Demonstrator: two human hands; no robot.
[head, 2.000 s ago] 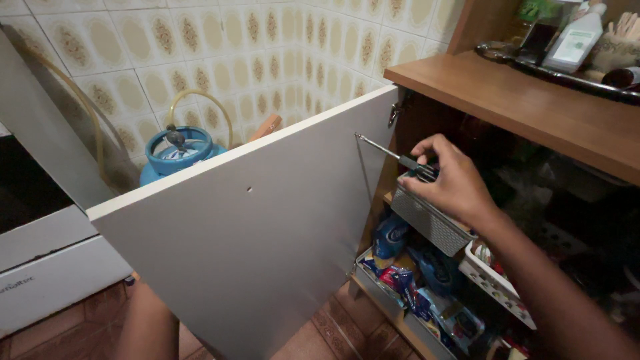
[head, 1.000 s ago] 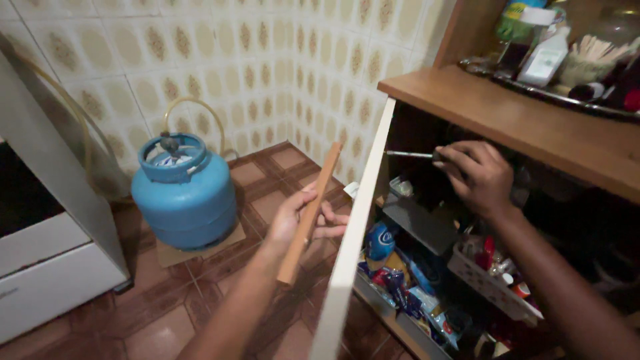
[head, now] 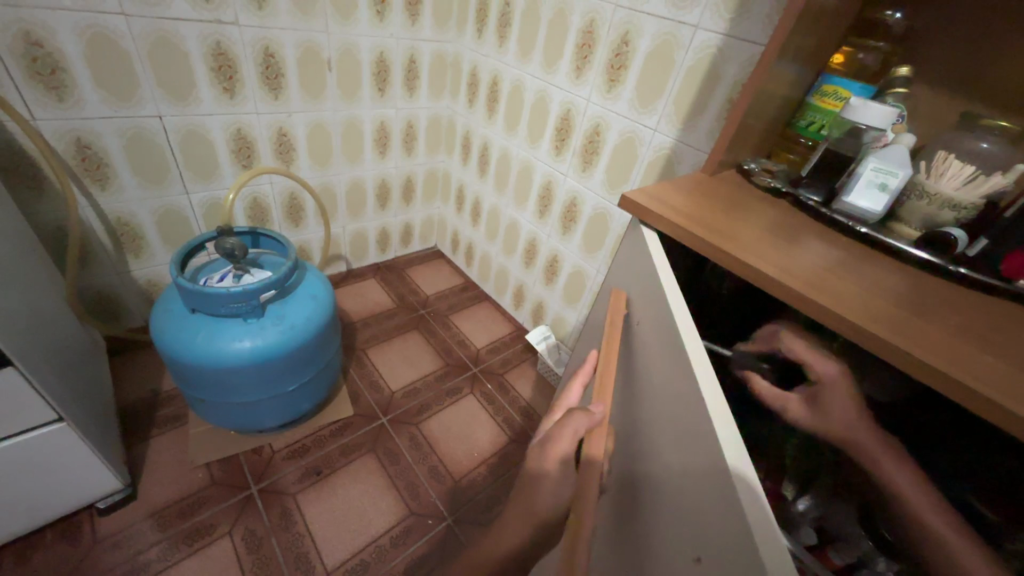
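My left hand [head: 560, 448] holds a long wooden strip handle [head: 606, 384] upright against the outer face of the grey cabinet door [head: 672, 400]. The strip's lower end runs out of view. On the inner side of the door, my right hand [head: 808, 384] grips a screwdriver by its dark handle [head: 764, 364]. Its metal shaft [head: 718, 349] points left toward the door's inner face; the tip is hidden behind the door's pale edge. A small hole shows low on the outer face.
A blue gas cylinder [head: 248, 352] with a yellowish hose stands on cardboard at left, beside a white appliance [head: 56, 464]. Above the cabinet's dark inside, a wooden counter [head: 840, 280] bears a metal tray [head: 896, 236] of bottles. A small box with paper [head: 548, 352] lies by the wall.
The wooden strip, held away from the door one second ago, is now against its outer face. The door has swung from its earlier, wider view, and the screwdriver is now on its inner side.
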